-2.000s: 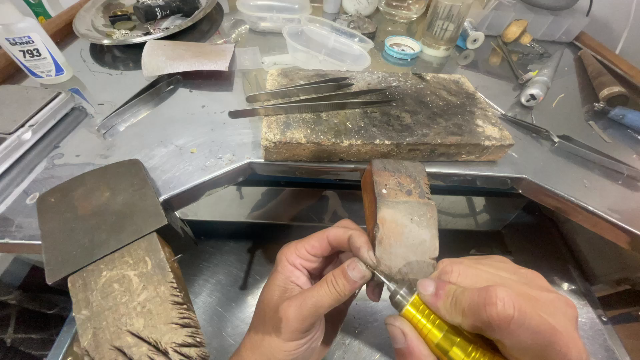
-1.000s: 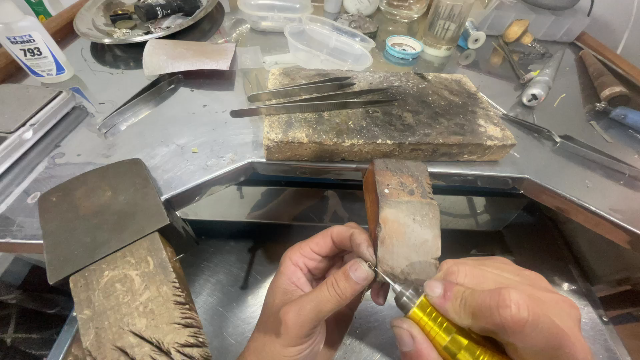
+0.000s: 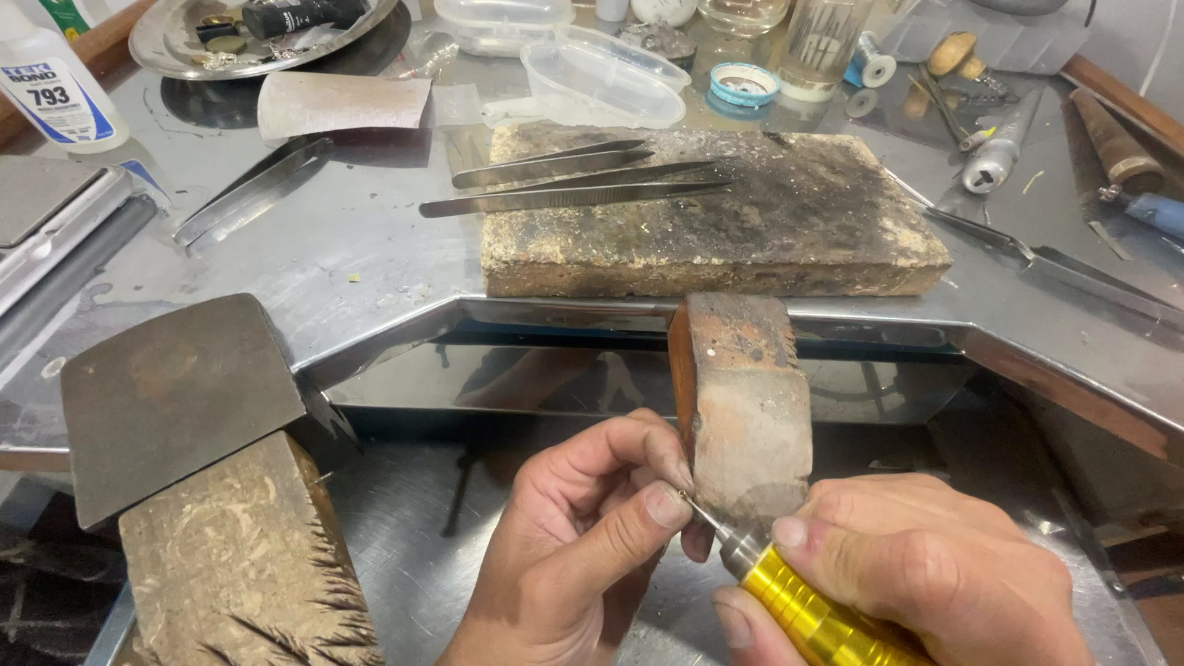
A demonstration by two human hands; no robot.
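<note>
My left hand [image 3: 592, 536] pinches a tiny metal piece [image 3: 684, 496] between thumb and forefinger, against the left side of a worn wooden bench pin [image 3: 751, 425]. A rotary handpiece with a ribbed gold-coloured grip [image 3: 814, 601] is held in my right hand [image 3: 925, 564]. Its thin steel tip [image 3: 708, 520] points up and left and meets the tiny piece at my left fingertips. The piece's shape is mostly hidden by the fingers. Behind the pin lies a scorched soldering block [image 3: 721, 222], with steel tweezers [image 3: 573, 196] resting across its left part.
A notched wooden block [image 3: 231, 555] with a dark metal plate [image 3: 176, 398] stands at the left. On the metal bench are tweezers [image 3: 250, 194], a scale [image 3: 46, 213], a glue bottle [image 3: 60, 83], a metal tray [image 3: 166, 55], plastic containers [image 3: 601, 79] and cross-locking tweezers [image 3: 1045, 254]. A metal drawer [image 3: 416, 555] lies below.
</note>
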